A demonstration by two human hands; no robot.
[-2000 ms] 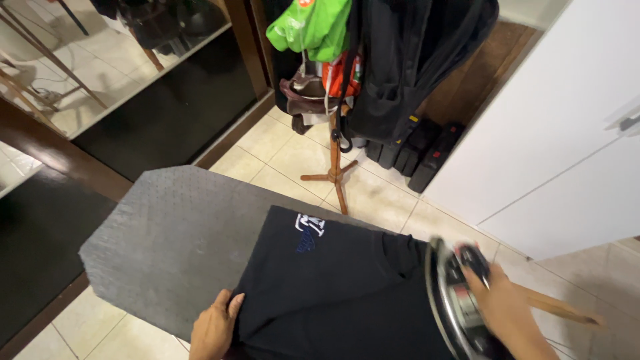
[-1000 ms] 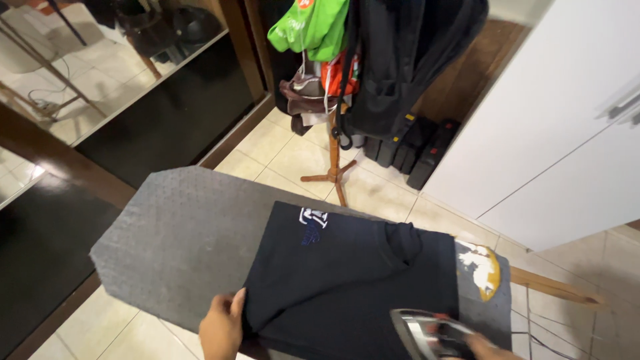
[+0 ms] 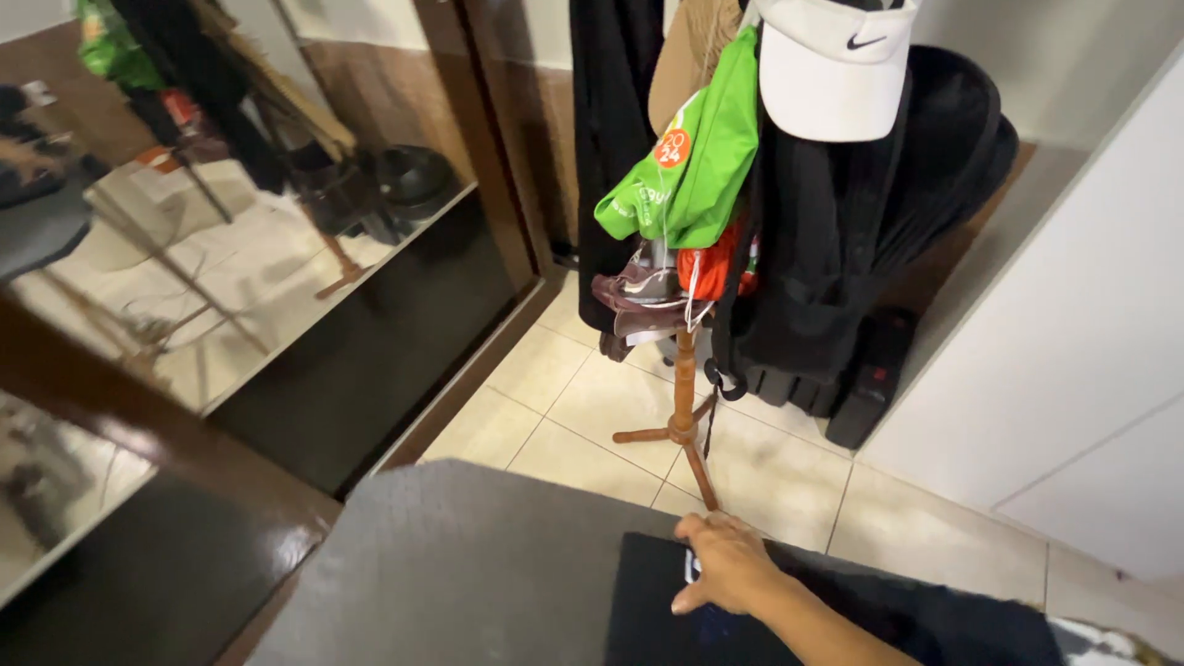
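A folded black garment (image 3: pixel 643 592), with a white and blue print partly visible, lies on the grey ironing board (image 3: pixel 462 555). My right hand (image 3: pixel 726 564) reaches in from the lower right, over the garment's far edge near the print. Its thumb and fingers are apart, and no iron is in it. Whether the fingertips touch the cloth is not clear. The garment's near part runs out of the bottom of the view. My left hand and the iron are out of view.
Beyond the board stands a wooden coat stand (image 3: pixel 684 425) with a green bag (image 3: pixel 694 157), a white visor (image 3: pixel 832 69) and a black backpack (image 3: pixel 805 240). Mirrored sliding doors (image 3: pixel 370 370) are at left, a white cabinet (image 3: pixel 1064 370) at right.
The iron, earlier in my right hand, has gone from view; that hand is now over the garment's far edge. My left hand has left the view. The view has tilted up.
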